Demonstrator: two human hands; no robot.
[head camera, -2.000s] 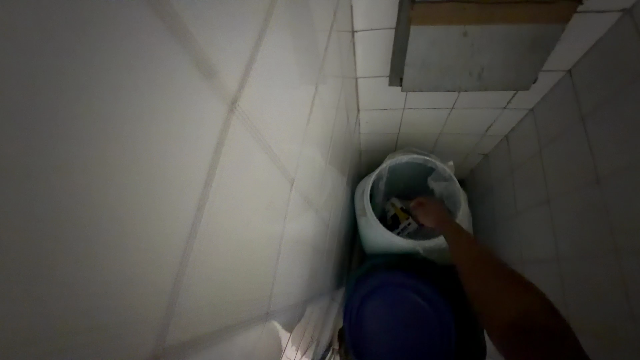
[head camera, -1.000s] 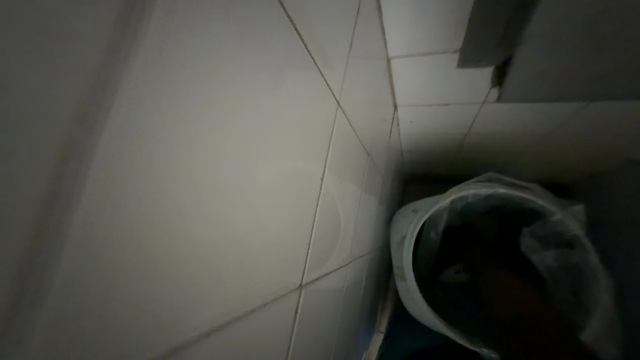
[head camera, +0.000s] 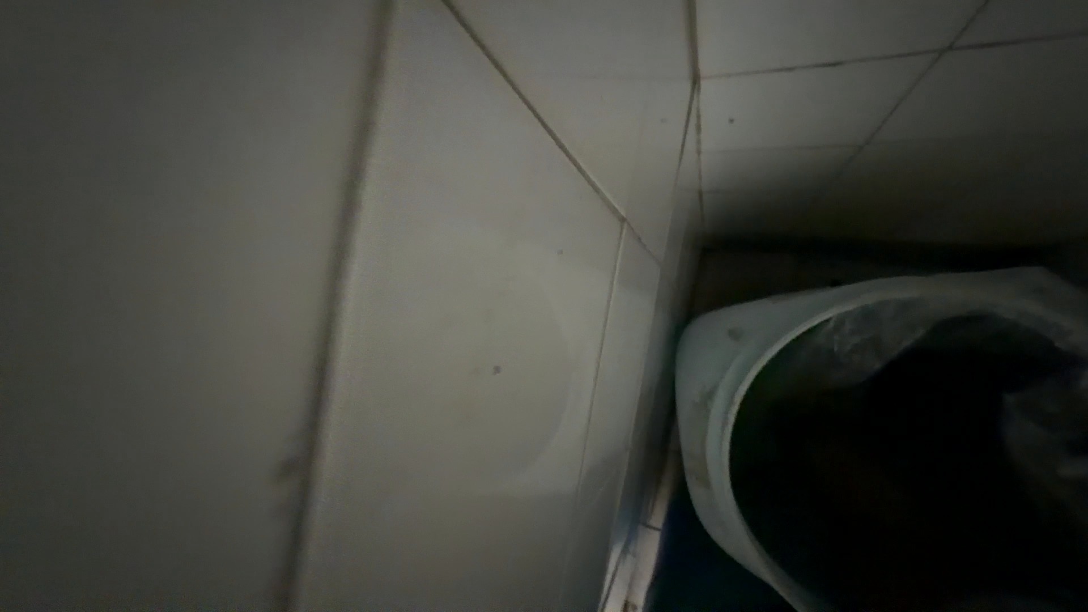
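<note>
A white plastic barrel (head camera: 705, 408) with a round open mouth stands at the lower right, its right side cut off by the frame. Clear plastic film (head camera: 858, 340) lines part of the inner rim. The inside is too dark to make out; a faint brownish shape low in it cannot be told for certain as an arm. Neither of my hands can be clearly seen, so what they hold or touch is hidden.
A tiled wall (head camera: 476, 340) fills the left and middle, close to the barrel. Another tiled wall (head camera: 799, 110) rises behind it. Below the barrel, a dark blue surface (head camera: 697, 561) shows beside a strip of floor tile (head camera: 644, 552).
The view has come much nearer to the barrel. Two seconds ago a hand was inside its mouth at a yellow, black and white object; neither shows clearly now.
</note>
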